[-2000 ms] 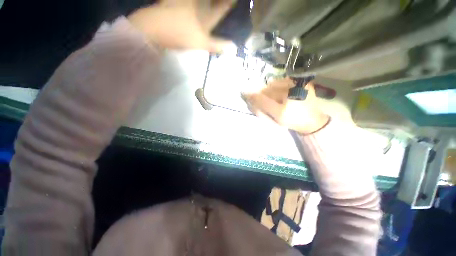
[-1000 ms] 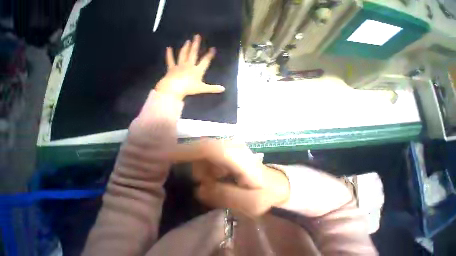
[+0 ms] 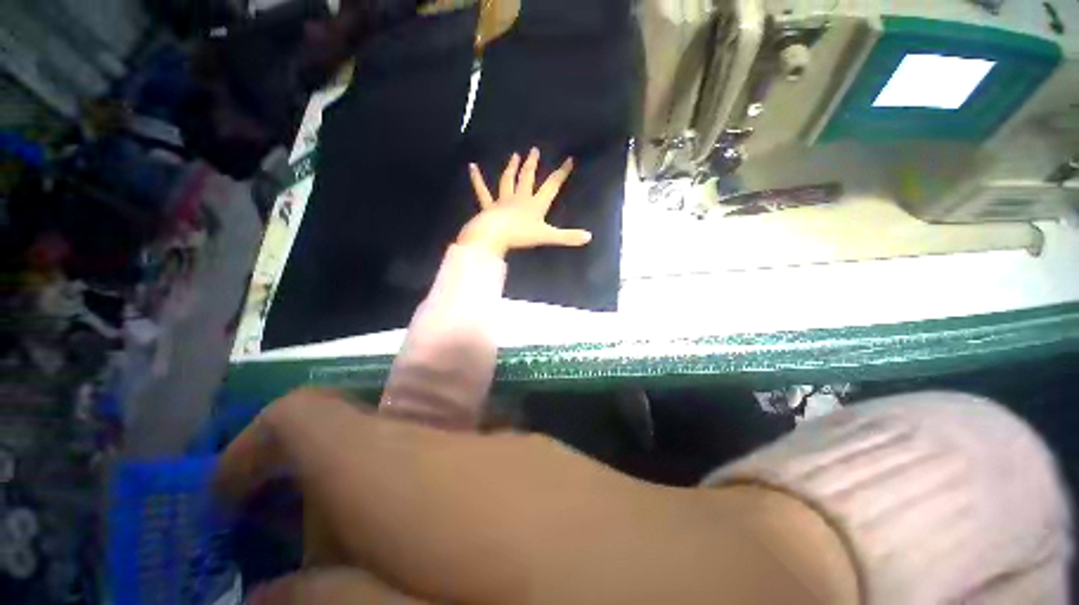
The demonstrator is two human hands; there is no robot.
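Black cloth panels (image 3: 391, 213) lie flat on the white sewing table, left of the machine. My left hand (image 3: 516, 219) rests palm down on the cloth with fingers spread, holding nothing. A narrow white strip shows in the black above it. My right hand (image 3: 473, 508) is large and blurred close to the camera, reaching left across my body in front of the table edge. Its fingers are curled near the blue plastic crate (image 3: 154, 508); whether it holds anything cannot be told. The sewing machine's needle area (image 3: 686, 189) is right of the cloth.
The machine's green-framed control panel (image 3: 935, 80) shows a bright screen. Slim dark snips (image 3: 781, 199) lie on the machine bed. The table's green front edge (image 3: 710, 355) runs across. Cluttered piles (image 3: 71, 236) are at far left.
My right hand has moved left from in front of my chest towards the crate. My left hand stays spread on the cloth. The view has shifted left, bringing more crate and floor into sight.
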